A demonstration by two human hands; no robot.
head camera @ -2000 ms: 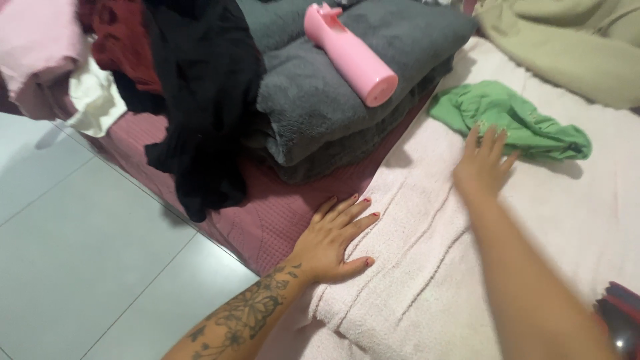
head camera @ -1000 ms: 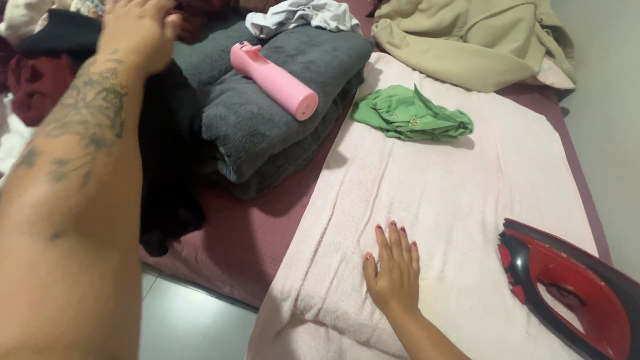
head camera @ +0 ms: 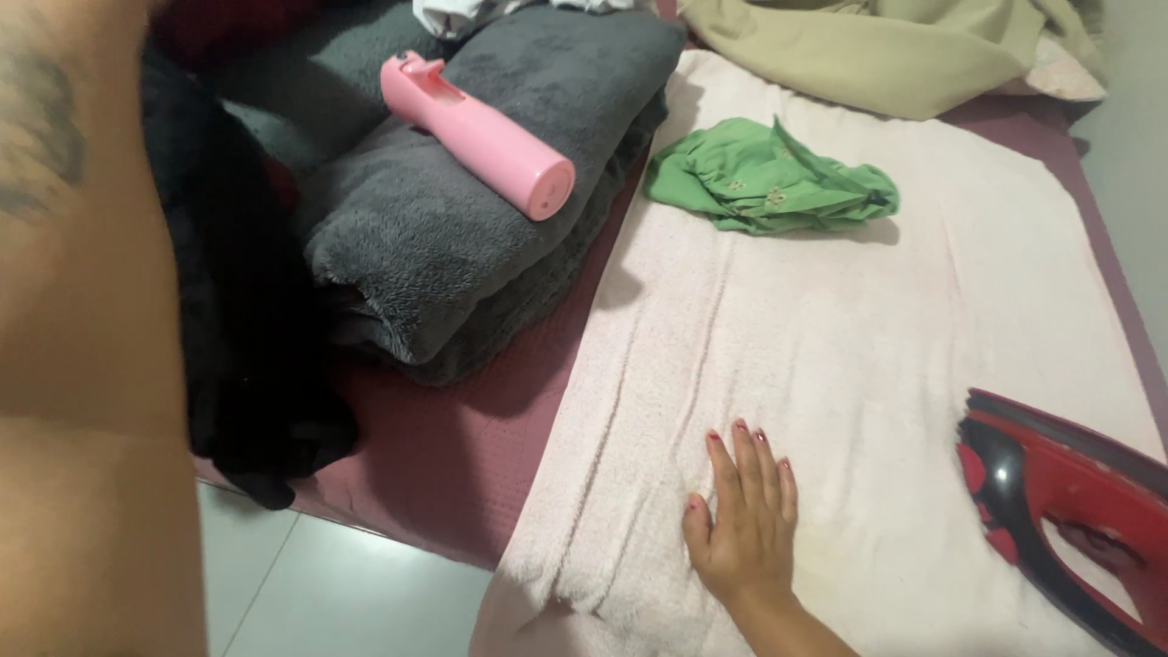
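My right hand (head camera: 748, 520) lies flat, palm down, on a pale pink towel (head camera: 849, 338), fingers a little apart and holding nothing. At the right edge a red and black clothes iron (head camera: 1068, 493) rests on the towel. A crumpled green cloth garment (head camera: 766, 178) with small flower details lies farther up the towel. My left forearm, tattooed, fills the left edge; the left hand itself is out of frame beyond the top. Nearest to that arm is a black garment (head camera: 246, 301). A pink spray bottle (head camera: 484, 132) lies on its side on a folded grey blanket (head camera: 438, 228).
A mauve quilted bedcover (head camera: 438, 456) shows under the towel and blanket. An olive-green cloth (head camera: 867, 55) lies at the towel's far end. White cloth (head camera: 456, 14) sits at the blanket's far edge. Pale floor tiles (head camera: 356, 593) lie past the bed's edge at lower left.
My right hand was at the green garment two seconds ago and now lies lower on the towel. My left hand has left the towel's left side and reached up over the clothes, out of view.
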